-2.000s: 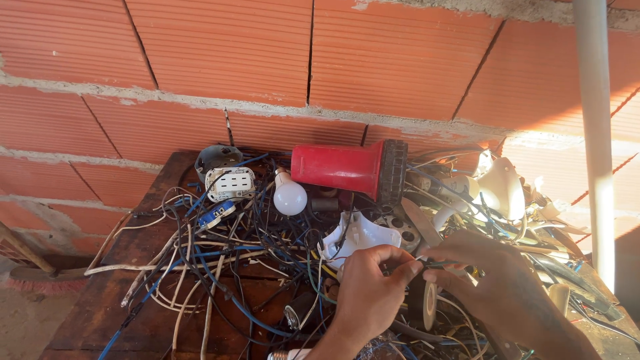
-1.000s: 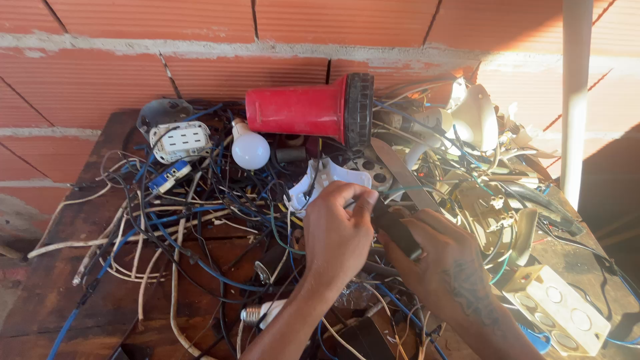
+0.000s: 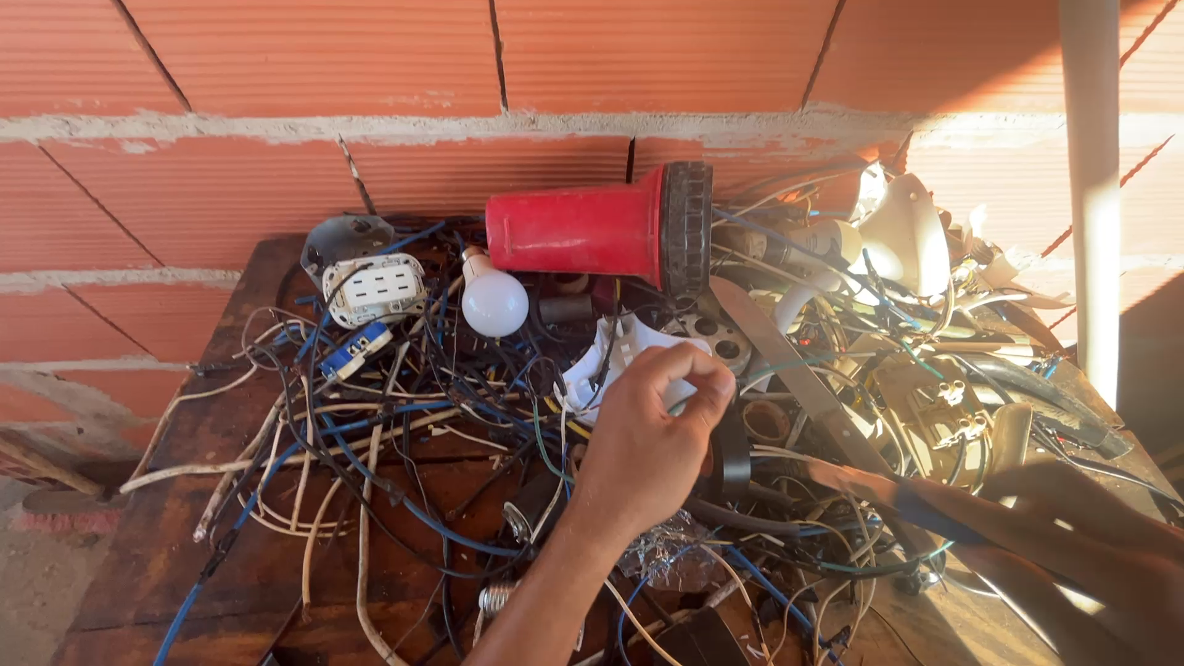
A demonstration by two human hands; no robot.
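My left hand (image 3: 652, 421) is over the middle of the cable heap, thumb and fingertips pinched together; whether something thin is between them cannot be seen. Just right of its palm shows a round black object (image 3: 731, 451), like a roll of tape, partly hidden. My right hand (image 3: 1064, 518), blurred and partly in shadow, is low at the right over the heap's edge; its fingers and any hold are unclear. Behind my left hand is a white plastic fitting (image 3: 592, 370). A flat metal blade (image 3: 795, 370) slants between the hands.
Tangled wires (image 3: 416, 407) spread over a wooden table (image 3: 157, 555). A red flashlight (image 3: 578, 231), a white bulb (image 3: 495, 302), a white socket plate (image 3: 377, 289) and a blue connector (image 3: 355, 351) lie at the back. Behind stand a brick wall (image 3: 370, 55) and a pale pole (image 3: 1091, 203).
My right hand has moved away from my left hand, to the right. One second ago both were close together around a dark object. My left hand stays raised over the heap.
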